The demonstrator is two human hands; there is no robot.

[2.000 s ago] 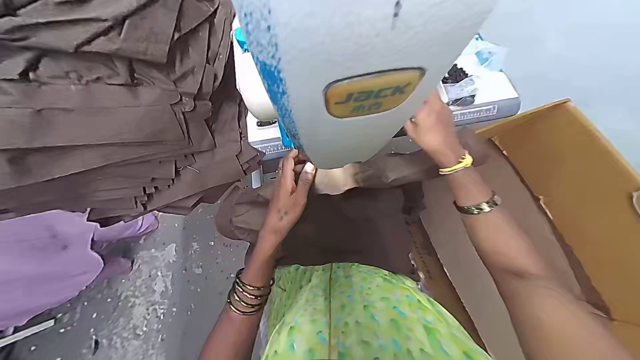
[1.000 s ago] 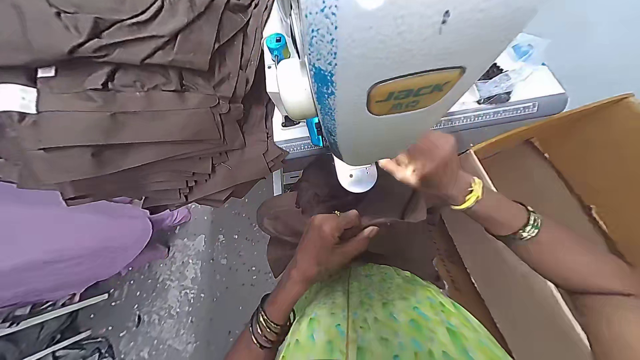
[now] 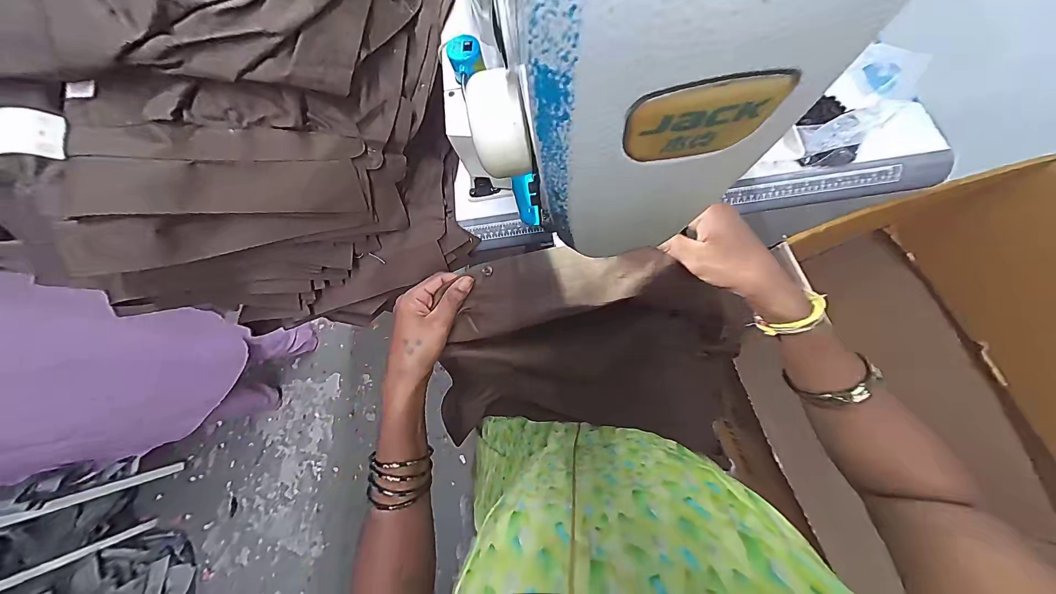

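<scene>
A brown garment piece (image 3: 586,355) is stretched by its straight band between my two hands, in front of the head of a Jack sewing machine (image 3: 660,148). My left hand (image 3: 425,330) pinches the band's left end beside a small round button or snap. At the right end my right hand (image 3: 730,256) grips the band, close to the machine head's lower edge. A light patch shines on the band between the hands. The rest of the cloth hangs over my lap. The needle area is hidden behind the machine head.
A tall stack of brown garments (image 3: 214,181) lies at the left. An open cardboard box (image 3: 949,239) stands on the right. Behind the machine, plastic bags (image 3: 858,107) rest on the machine bed. Purple cloth (image 3: 115,371) is at the lower left, above dark scraps (image 3: 91,544) on the floor.
One second ago both hands were closer together, with the cloth bunched below the machine head. Now my left hand is farther left and the band is spread out between them.
</scene>
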